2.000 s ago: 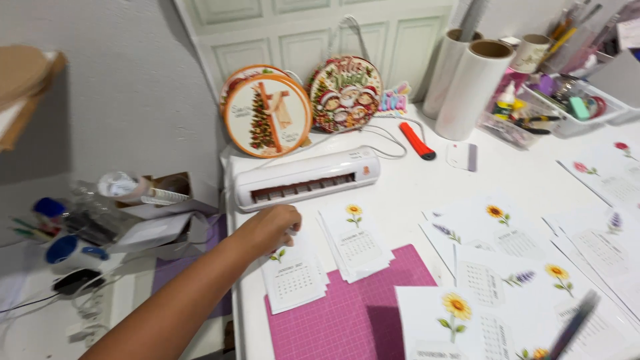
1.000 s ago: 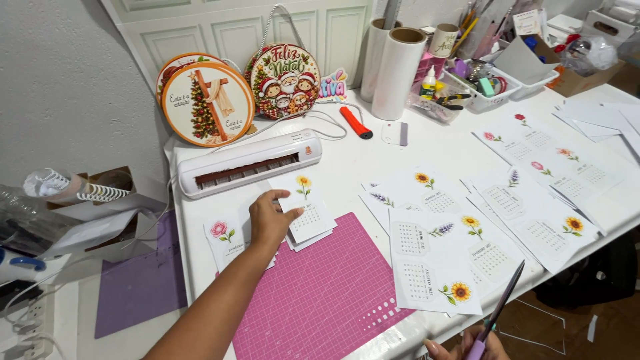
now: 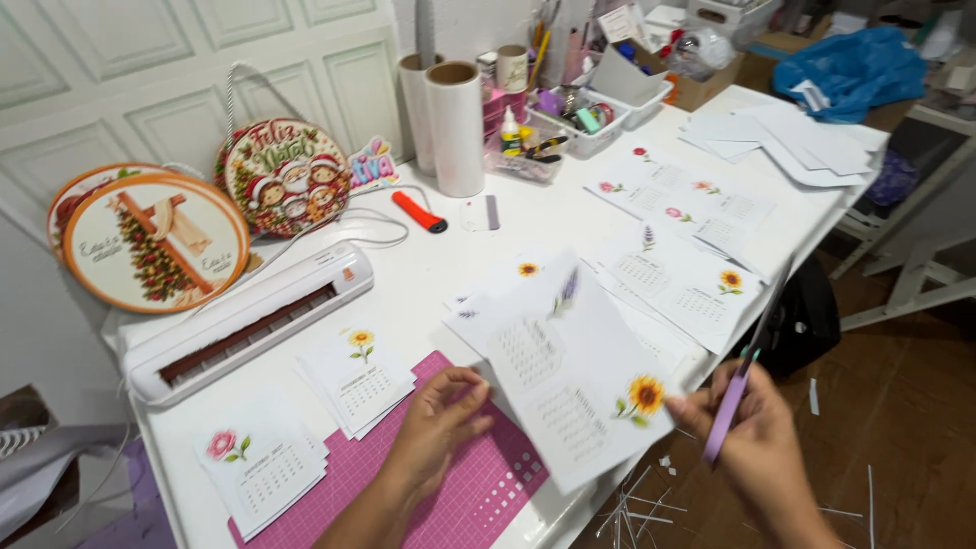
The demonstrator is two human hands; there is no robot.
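Note:
My right hand (image 3: 751, 431) holds scissors with purple handles (image 3: 724, 415), blades pointing up, and its thumb rests at the edge of a printed calendar sheet (image 3: 560, 366) with a sunflower and lavender. The sheet is raised and tilted over the table. My left hand (image 3: 446, 419), fingers curled with gaps between them, is just left of the sheet; nothing shows in it. Below it lies a pink cutting mat (image 3: 427, 496). Two stacks of cut calendar cards, one topped by a rose card (image 3: 263, 465) and one by a sunflower card (image 3: 362, 381), overlap the mat's left and upper edges.
A white laminator (image 3: 252, 324) stands behind the card stacks, near round Christmas plaques (image 3: 156, 240). An orange box cutter (image 3: 418, 211), film rolls (image 3: 455, 130) and supply baskets (image 3: 587, 133) are further back. More printed sheets (image 3: 679, 187) spread to the right; paper scraps (image 3: 640, 507) litter the floor.
My left hand has left the card stacks and moved right, beside the raised sheet. My right hand with the scissors has come further into view. The view has swung right.

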